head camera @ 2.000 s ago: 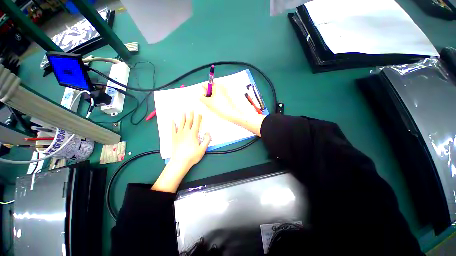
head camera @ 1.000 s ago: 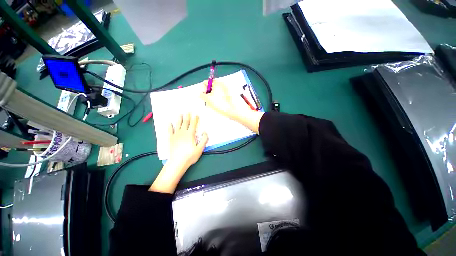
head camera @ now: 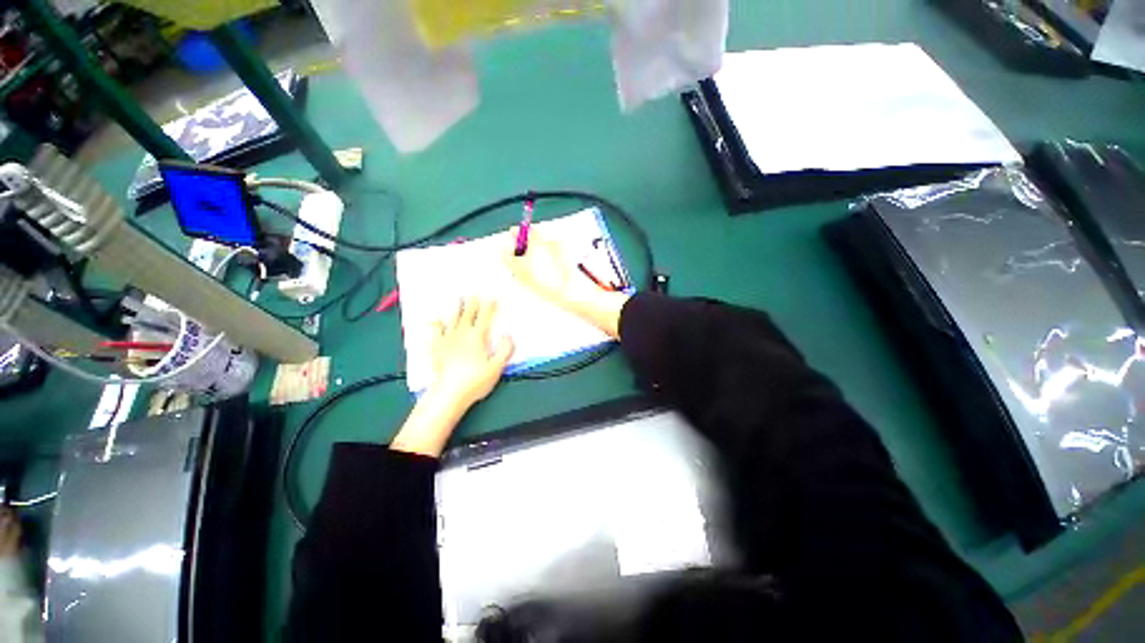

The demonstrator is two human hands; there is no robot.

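The white record sheet lies on a blue-edged clipboard on the green mat. My right hand holds a purple-pink pen upright with its lower end at the sheet. My left hand lies flat on the sheet with fingers spread, holding nothing. A red or dark pen lies near the clip. A closed laptop with a white label lies nearest me, partly covered by my right sleeve and dark hair.
Film-covered laptops lie at right; a stack with a white sheet lies behind. More laptops lie at left. A blue display, power strip and pen cup stand at left. A black cable loops around the clipboard.
The view has shifted, showing more of the bench's far side and the right-hand laptops. My hands remain on the sheet, with the pen still in my right hand.
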